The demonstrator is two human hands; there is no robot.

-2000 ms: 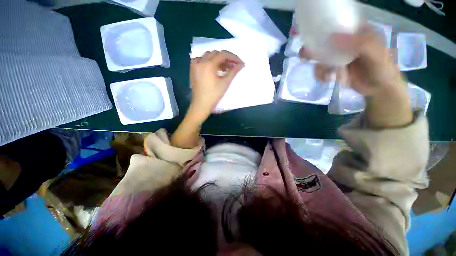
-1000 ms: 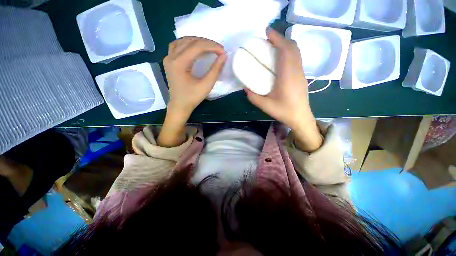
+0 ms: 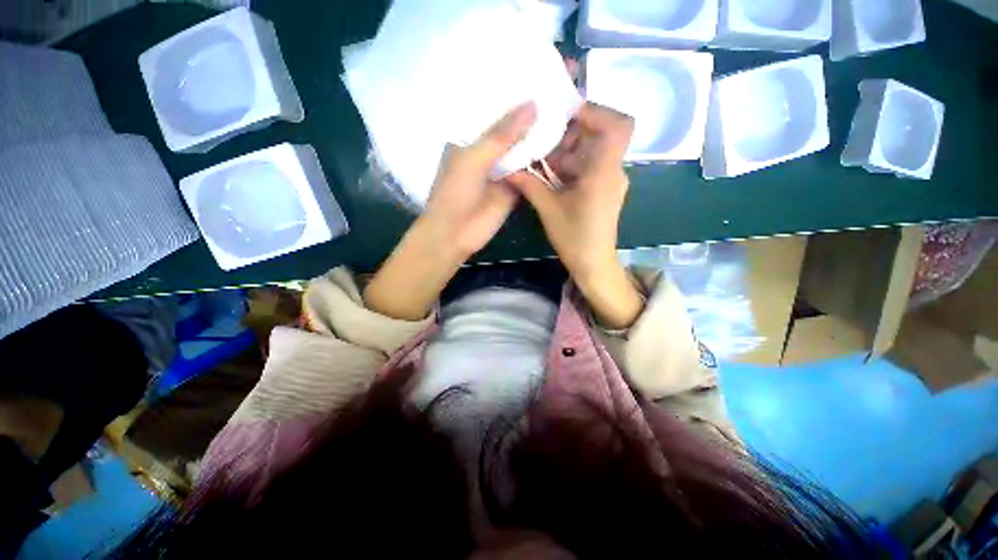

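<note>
My left hand (image 3: 482,181) and my right hand (image 3: 580,175) meet over the front of the table. Between them they hold the white oval product (image 3: 536,137), seen only in part against the bright white wrapping sheets (image 3: 427,93). A thin white cord (image 3: 544,173) shows between my fingers. The glare hides where the product ends and the sheets begin, and I cannot tell whether a sheet is around it. A white tray (image 3: 646,104) with an oval recess sits just right of my right hand.
More white trays stand at the right (image 3: 772,115) and at the left (image 3: 263,208). A long ribbed stack of nested trays (image 3: 88,219) lies at the far left of the dark green table (image 3: 722,208). Brown cartons (image 3: 837,290) are below the table edge at the right.
My right hand has come in from the right with the product and now meets my left hand. The product has turned from its grooved face, and the cord is now between my fingers.
</note>
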